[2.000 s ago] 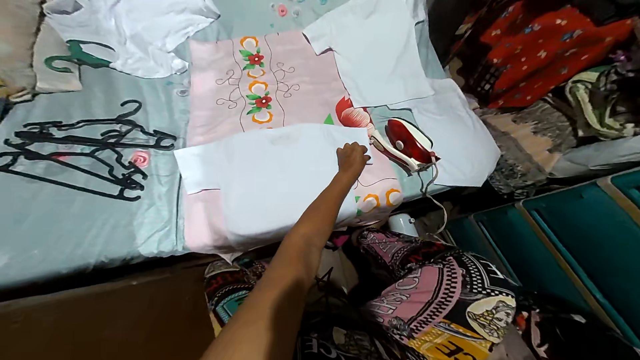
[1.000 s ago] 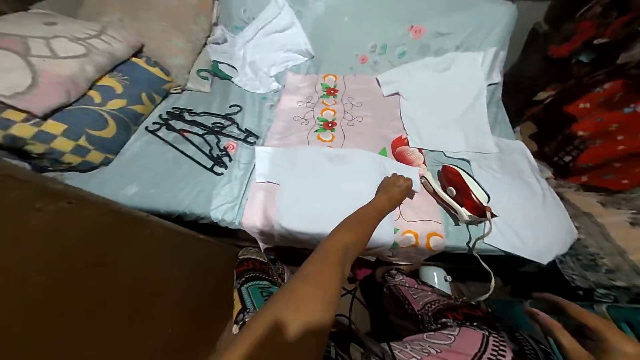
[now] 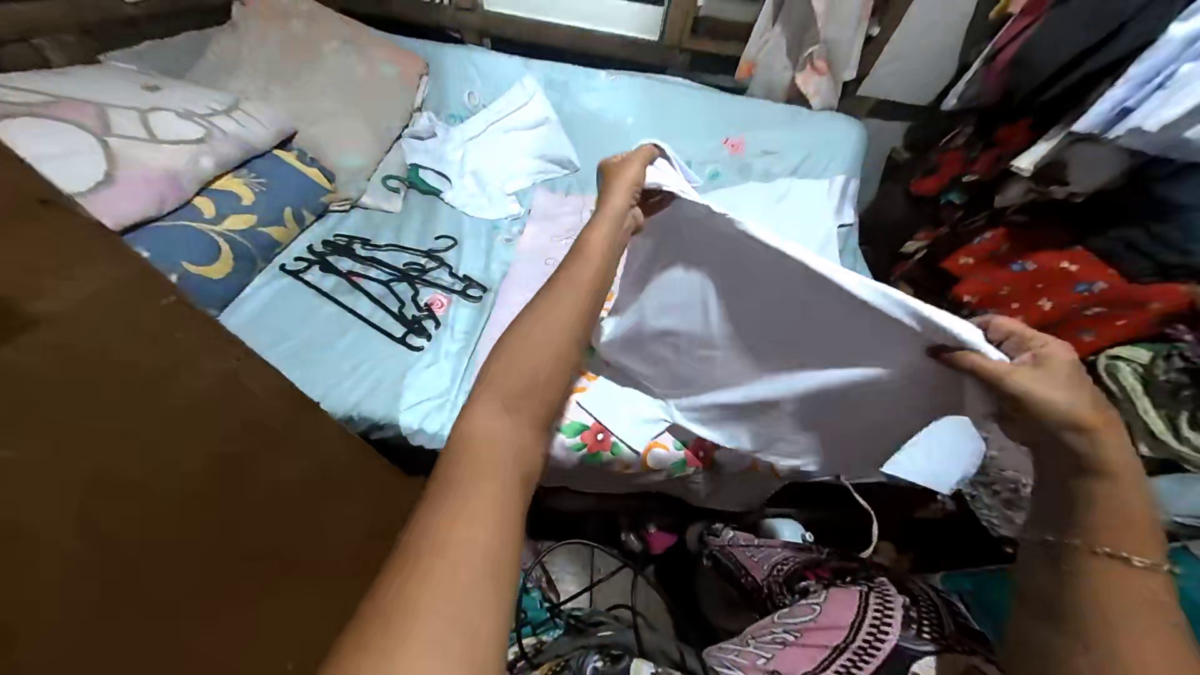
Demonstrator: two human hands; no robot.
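A white garment (image 3: 769, 309) hangs stretched between my two hands, lifted above the bed. My left hand (image 3: 626, 187) grips one end of its upper edge near the middle of the view. At the right, my right hand (image 3: 1036, 370) pinches the other end of that edge. Beneath the garment lies a pink cloth with printed flowers (image 3: 595, 437), partly covered. Another white garment (image 3: 797, 211) is spread on the bed behind. The clothes iron is hidden from sight; a piece of its pale cord (image 3: 867, 516) shows below the raised garment.
Several black clothes hangers (image 3: 384, 281) lie on the blue bed sheet (image 3: 347, 375), left of the pink cloth. A crumpled white garment (image 3: 506, 150) and a green hanger (image 3: 417, 180) are farther back. Pillows (image 3: 309, 84) fill the far left corner. Clothes hang at the right.
The white garment, flat on the pink cloth before, is now raised between both hands. My right hand has come up from the lower right to its edge. The view has swung up and left.
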